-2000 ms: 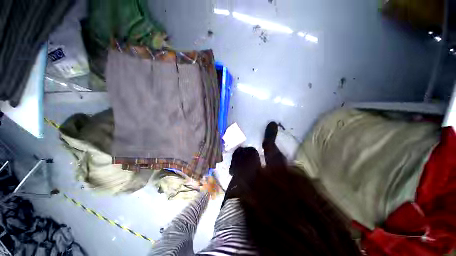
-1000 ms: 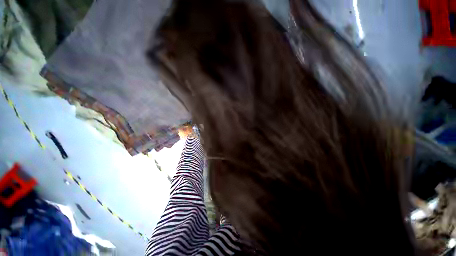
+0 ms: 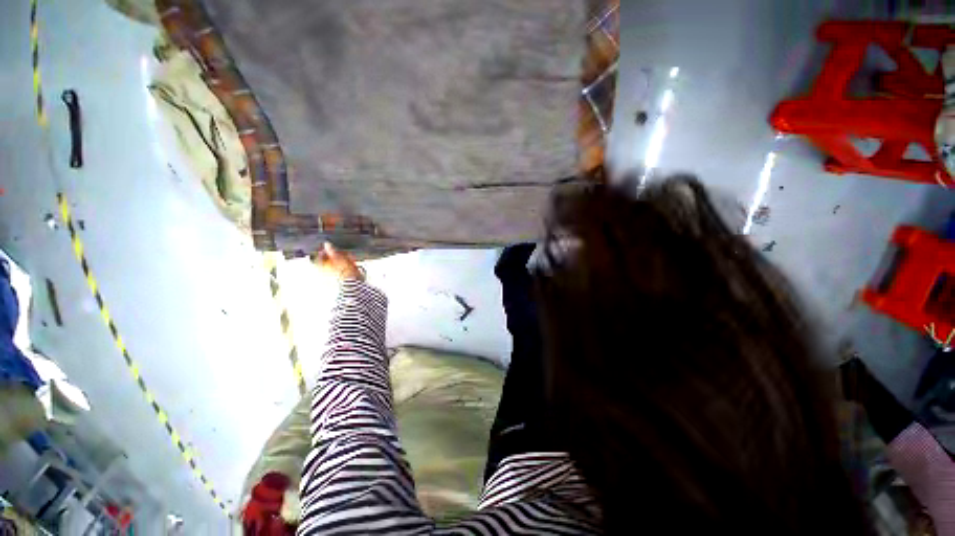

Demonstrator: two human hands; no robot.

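A large grey garment piece with brown-orange plaid strips along its edges [image 3: 419,115] spreads over the upper middle of the view, grey side up. My left hand [image 3: 337,262] is at its lower left edge, by the plaid strip, with the fingers hidden at or under the cloth. My striped left sleeve runs down from it. Long dark hair hangs over the lower right and covers my right arm. My right hand is not in view; only part of a striped sleeve shows below.
Red stools [image 3: 869,99] stand on the grey floor at the right. Yellow-black tape [image 3: 110,314] runs down the left. Olive cloth [image 3: 445,403] lies below, with more beside the garment. Another person's sleeve [image 3: 922,471] shows at lower right. Blue cloth lies at the left edge.
The view has turned and moved in over the floor. The garment piece now fills the upper middle, with my left hand still at its edge. The blue crate is out of view and red stools show.
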